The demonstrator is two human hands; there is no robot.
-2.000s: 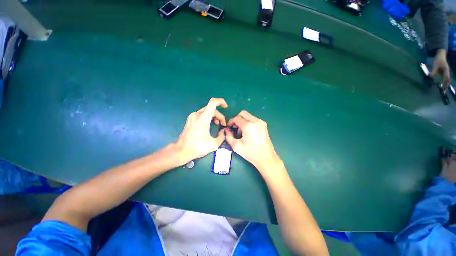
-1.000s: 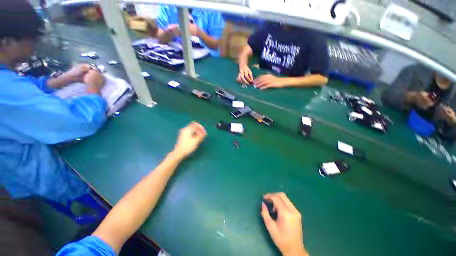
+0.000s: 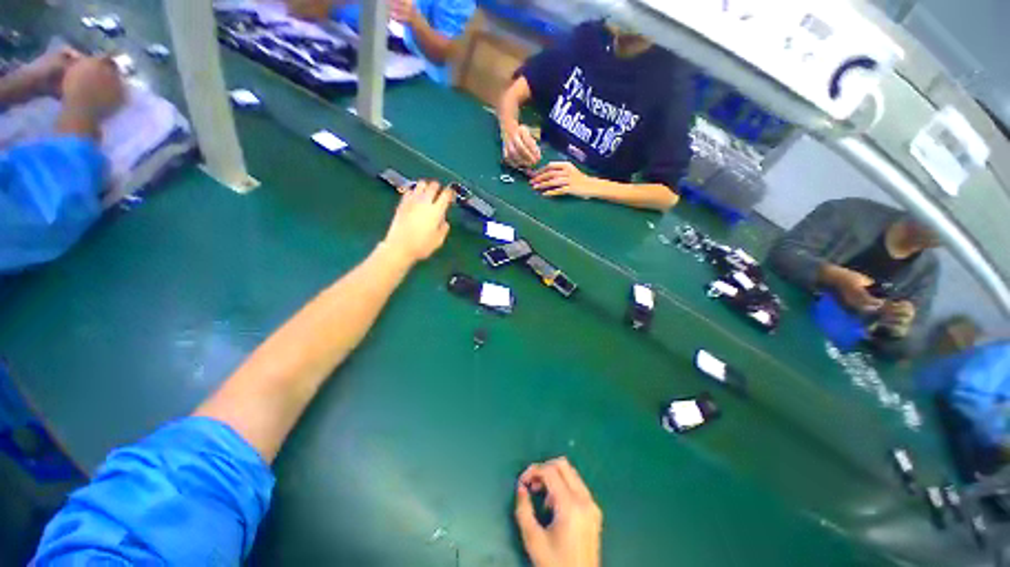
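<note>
My left hand (image 3: 421, 222) is stretched out to the belt. Its fingertips are over or beside a phone unit with a small orange spot (image 3: 395, 178) and close to a grey-screened unit (image 3: 474, 202); whether they grip one is hidden. My right hand (image 3: 563, 516) is low at the centre, with fingers curled around a small dark part (image 3: 540, 505), mostly hidden. A dark unit with a white rectangle (image 3: 494, 296) lies between the hands, with a tiny dark piece (image 3: 480, 337) nearer me.
More units lie along the belt, including a grey-screened one (image 3: 550, 275) and white-patched ones (image 3: 642, 305), (image 3: 687, 414). A metal post (image 3: 205, 100) stands at left. People work across the belt and at left. A pile of units (image 3: 740, 282) lies across the belt.
The view has turned and shifted. My left hand has moved forward from above the bench to the units on the belt. My right hand stays low with fingers curled; the finished grouping of both hands has parted.
</note>
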